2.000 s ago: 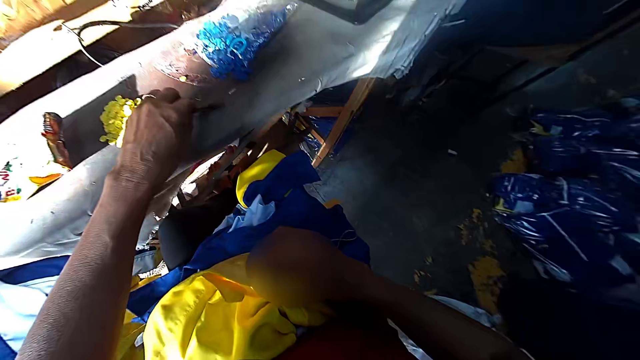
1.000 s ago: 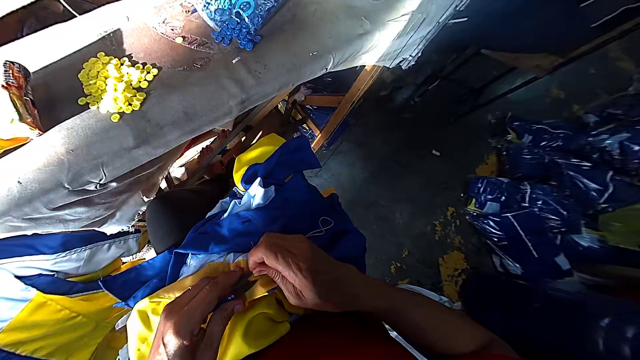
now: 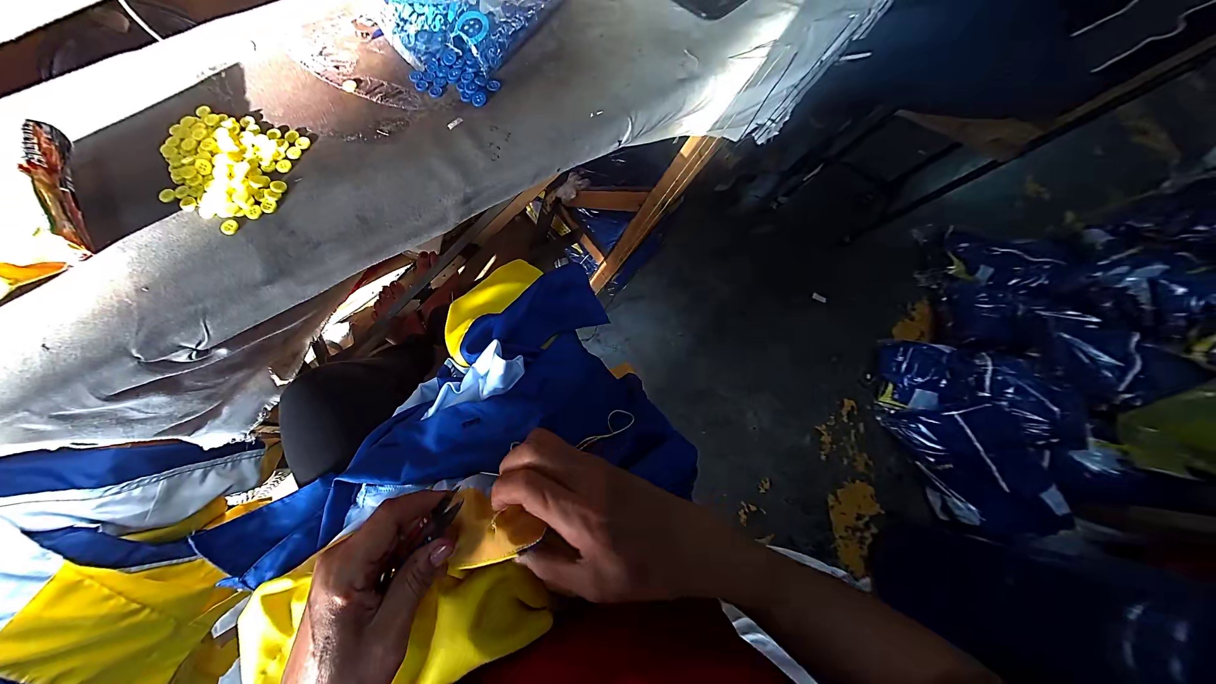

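Note:
My left hand (image 3: 366, 584) holds small dark thread snips (image 3: 442, 518), their tips pointing up between thumb and fingers, beside the garment's yellow edge. My right hand (image 3: 579, 513) pinches the edge of the yellow cloth (image 3: 489, 541); whether it also holds a needle cannot be told. Blue, yellow and white garment fabric (image 3: 570, 399) lies over my lap, with a loose loop of thread (image 3: 613, 427) above my right hand. On the grey-covered table sit a pile of yellow buttons (image 3: 228, 166) and a clear bag of blue buttons (image 3: 456, 33), some spilled out.
The grey cloth-covered table (image 3: 380, 190) runs across the upper left, with a torn snack wrapper (image 3: 55, 190) at its left. A wooden frame (image 3: 655, 214) stands below it. Plastic-wrapped blue bundles (image 3: 1007, 380) lie on the floor at right. More striped fabric (image 3: 104, 560) hangs at lower left.
My left hand was at the yellow buttons on the table two seconds ago; it has come down to the garment beside my right hand. The view has shifted somewhat.

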